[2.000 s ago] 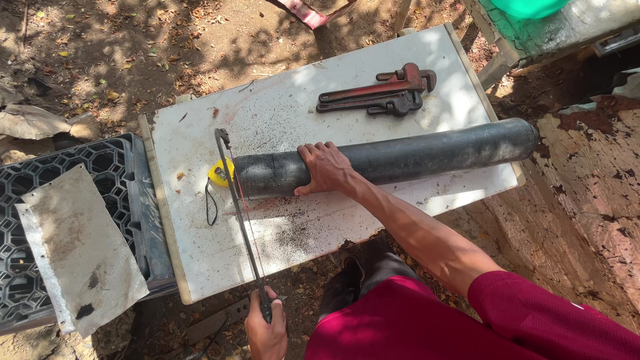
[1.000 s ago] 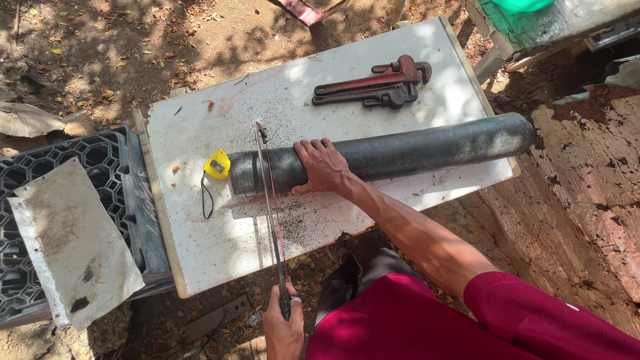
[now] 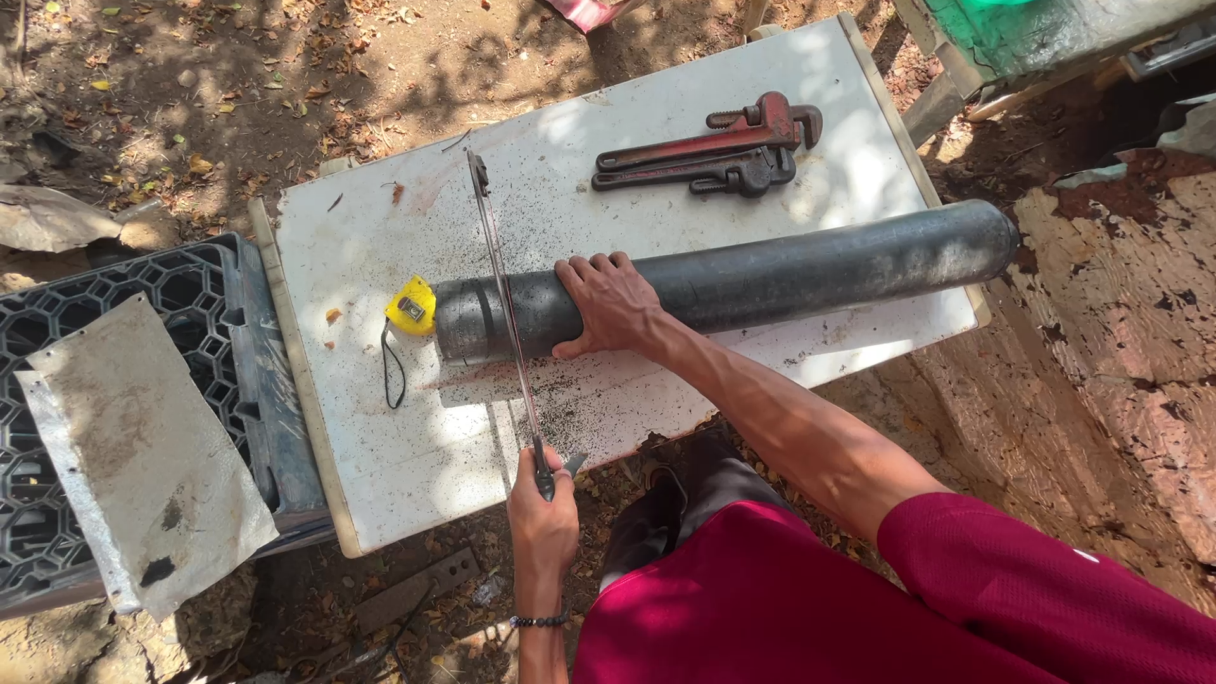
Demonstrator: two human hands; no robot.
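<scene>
A black plastic pipe (image 3: 817,275) lies across a white tabletop (image 3: 380,475). My right hand (image 3: 608,304) is spread over its upper side near the left end, thumb toward me. In my left hand (image 3: 543,508) is the handle of a hacksaw (image 3: 496,256), which crosses the pipe just left of my right hand; frame and blade appear nearly in line. How deep the blade sits cannot be told. Dark marks run around the pipe left of the saw. A yellow tape measure (image 3: 412,306) with a black strap touches or nearly touches the pipe's left end.
Red (image 3: 703,142) and dark (image 3: 703,173) pipe wrenches lie beyond the pipe. Dark shavings are scattered around the saw. A black plastic crate (image 3: 285,408) bearing a stained sheet (image 3: 152,446) stands left of the table. Another table (image 3: 1092,38) is at the upper right.
My left hand has moved forward and slightly right with the hacksaw. Its frame, earlier tilted out to the left of the blade, now stands nearly in line with it. My right hand stays on the pipe.
</scene>
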